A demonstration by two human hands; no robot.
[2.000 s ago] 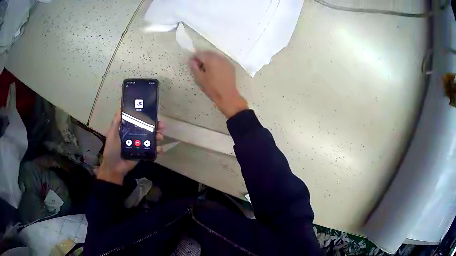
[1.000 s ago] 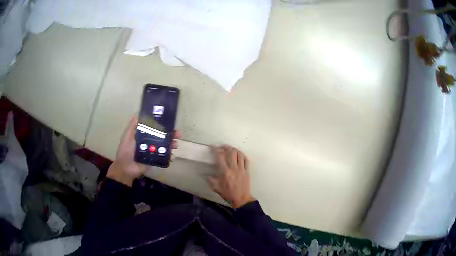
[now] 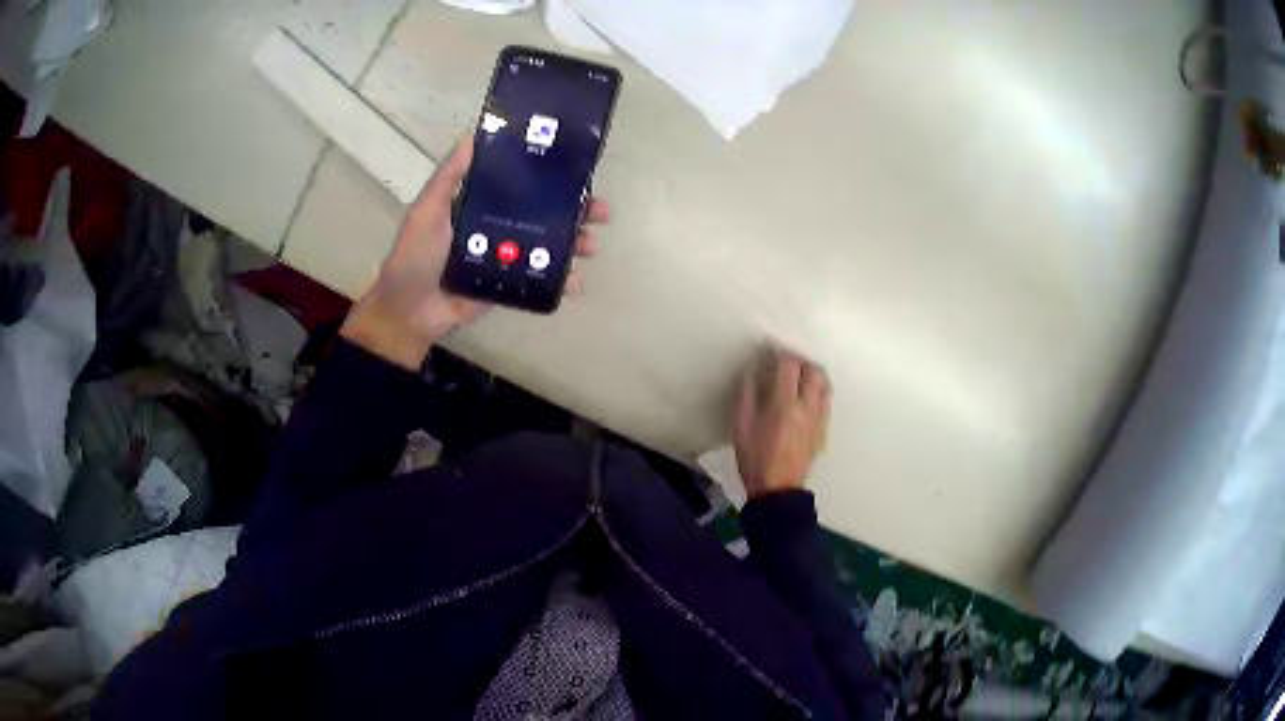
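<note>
A black smartphone with a lit screen and a red call button is held upright in my left hand, above the cream table. My right hand rests low near the table's front edge, slightly blurred, with its fingers bent; whether anything is under it is hidden. A narrow pale strip lies on the table to the left of the phone. White marker paper with a pointed corner lies at the top.
A thick pale roll-like bundle runs down the right side. A small white scrap is at the front edge beside my right wrist. Scraps cover the green floor below. Heaped cloth lies at the lower left.
The phone has moved up and right with my left hand. The strip, earlier beside the phone near the front edge, now lies up and left of it. My right hand has moved right.
</note>
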